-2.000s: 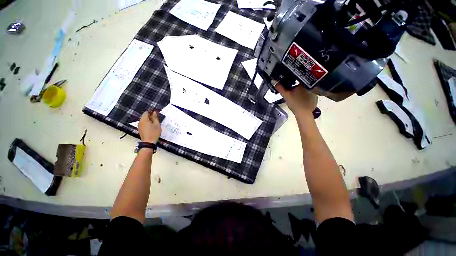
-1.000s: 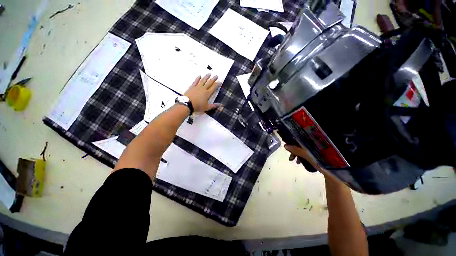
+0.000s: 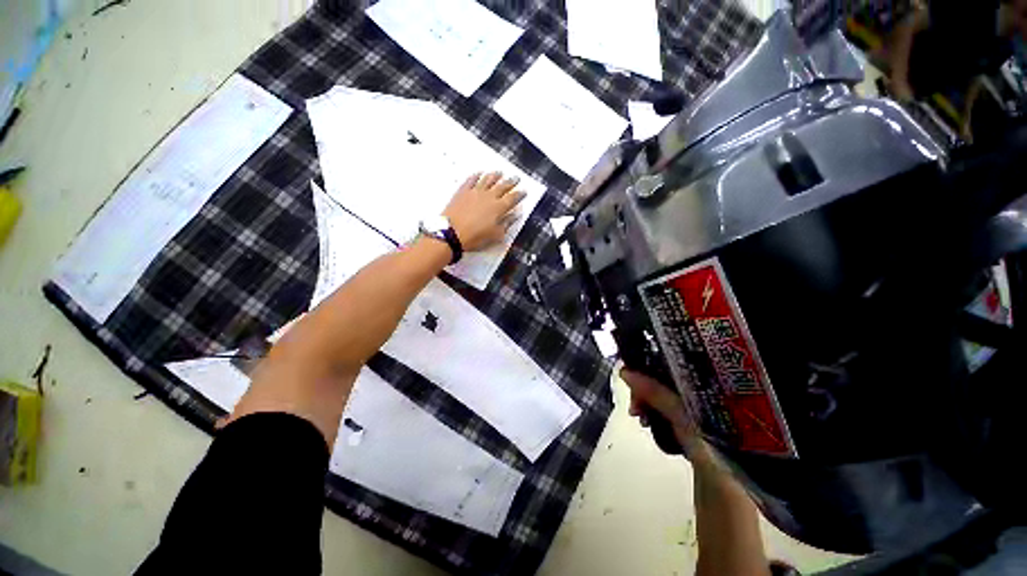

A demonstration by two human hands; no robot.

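The plaid fabric lay point(image 3: 242, 242) lies on the table with white paper pattern pieces point(image 3: 394, 152) on it. My left hand point(image 3: 484, 212) rests flat, fingers spread, on the right part of the large pattern piece, holding nothing. The cloth cutting machine point(image 3: 777, 270), silver and black with a red label, stands large at the right edge of the lay. My right hand point(image 3: 659, 407) is partly hidden behind the motor body and grips the machine's handle low on its near side. The blade and most of the base are hidden.
A yellow box point(image 3: 20, 433) lies at the left edge of the view. Part of the yellow tape roll point(image 3: 7, 212) shows at the far left. Dark, cluttered items point(image 3: 923, 45) are at the upper right. The cream table point(image 3: 135, 484) surrounds the lay.
My left hand has moved from the lay's near edge onto the large pattern piece. The machine looks larger and nearer. The view has shifted closer to the lay.
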